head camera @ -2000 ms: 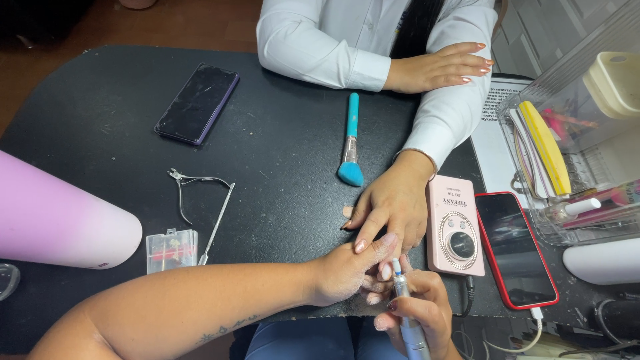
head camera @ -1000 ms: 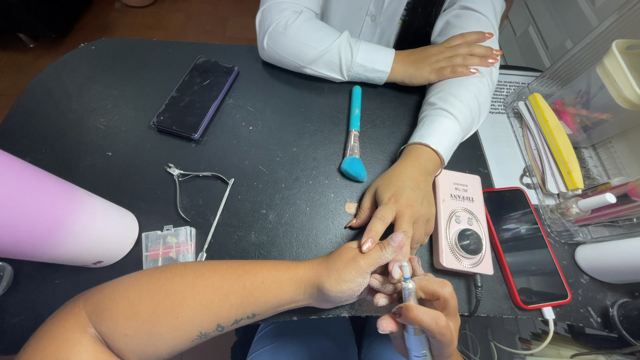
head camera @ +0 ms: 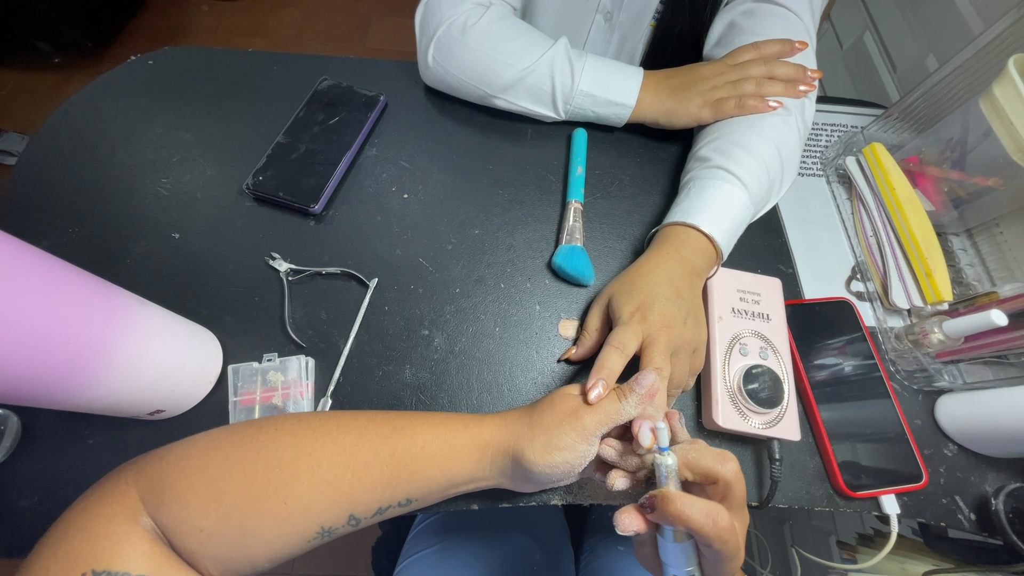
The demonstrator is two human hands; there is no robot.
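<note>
My left hand [head camera: 568, 436], dusted with pale powder, holds a finger of the hand [head camera: 652, 328] of a person in a white shirt, near the table's front edge. In my right hand [head camera: 704, 500] is a nail drill handpiece [head camera: 670, 488], its white-tipped bit at that finger's nail. Whether the bit touches the nail cannot be told. The person's other hand [head camera: 728, 88] rests on their sleeve. A pink nail drill control box [head camera: 752, 356] lies right of the held hand. Above it on the table lies a teal brush [head camera: 574, 216]. My curled fingers are partly hidden.
Cuticle nippers [head camera: 320, 276], a metal pusher [head camera: 348, 344] and a clear plastic case [head camera: 272, 388] lie at left, beside a pink-white rounded object [head camera: 104, 336]. A dark phone [head camera: 316, 144] lies farther back. At right are a red-cased phone [head camera: 860, 400] with its cable and a clear organizer [head camera: 896, 352] with files.
Both my hands stay at the person's finger, with the handpiece in my right hand. The view has shifted slightly; nothing else has plainly changed.
</note>
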